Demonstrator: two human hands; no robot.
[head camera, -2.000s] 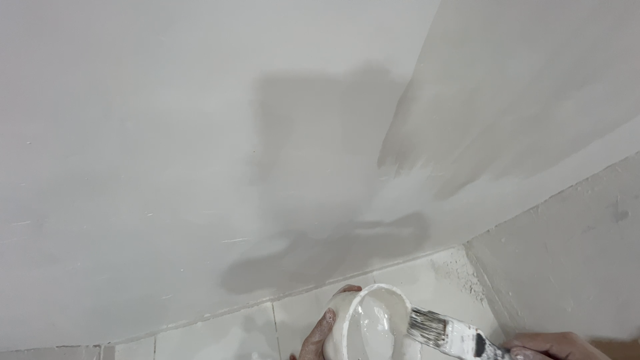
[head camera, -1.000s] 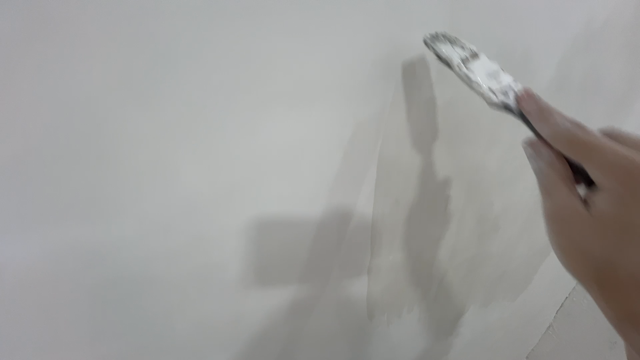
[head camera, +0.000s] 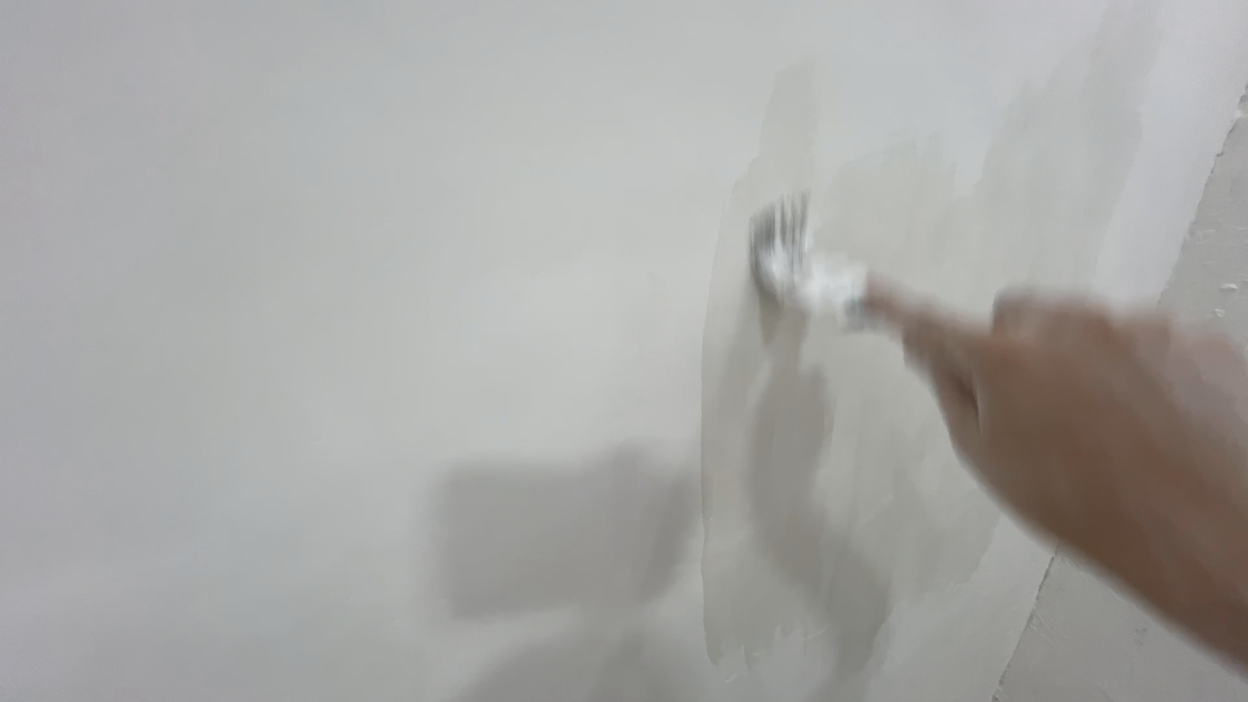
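Observation:
My right hand (head camera: 1082, 409), blurred by motion, reaches in from the right and grips a paintbrush (head camera: 804, 268) by its handle. White paint coats the lower part of the brush, and its bristles lie against the wall (head camera: 341, 292). Around and below the bristles spreads a darker, wet-looking coated patch (head camera: 877, 468) with a streaky edge. My left hand is out of view, and so is the paint container seen earlier.
Soft shadows fall on the wall at lower centre and beneath the brush. Along the right side a rougher grey adjoining surface (head camera: 1102, 634) meets the pale wall at a slanting edge.
The brush was beside a white container in my left hand; then it was raised at the wall, and now its bristles touch it. The coated patch reaches higher. The view has shifted up the wall.

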